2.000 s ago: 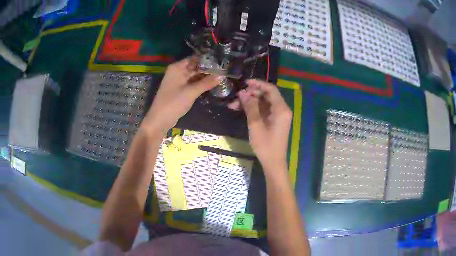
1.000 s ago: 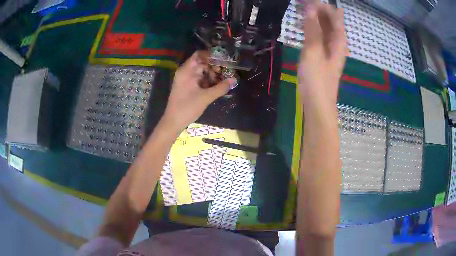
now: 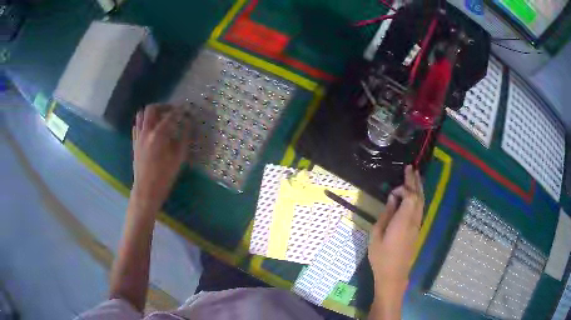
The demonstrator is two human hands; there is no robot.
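The black test fixture point(image 3: 382, 119) stands on its black base plate at upper right, with its red clamp handle point(image 3: 433, 94) low over the metal mechanism. My left hand point(image 3: 159, 147) is at the left edge of the left component tray point(image 3: 235, 119), fingers bent down; whether it holds a part is not visible. My right hand point(image 3: 397, 228) is below the fixture, beside the label sheets point(image 3: 300, 219), off the handle. Its fingers are apart and no part shows in it. A module in the fixture socket cannot be made out.
A thin black stick point(image 3: 349, 205) lies across the sheets by my right hand. A grey-white tray stack point(image 3: 103, 69) stands far left. Two pale trays point(image 3: 479, 256) lie right, white trays point(image 3: 532, 134) behind them. A monitor point(image 3: 523, 12) with a green block is at top right.
The view has turned left. My left hand has left the fixture for the left tray. My right hand, raised a second ago, is down near the sheets. The red handle now shows low on the fixture.
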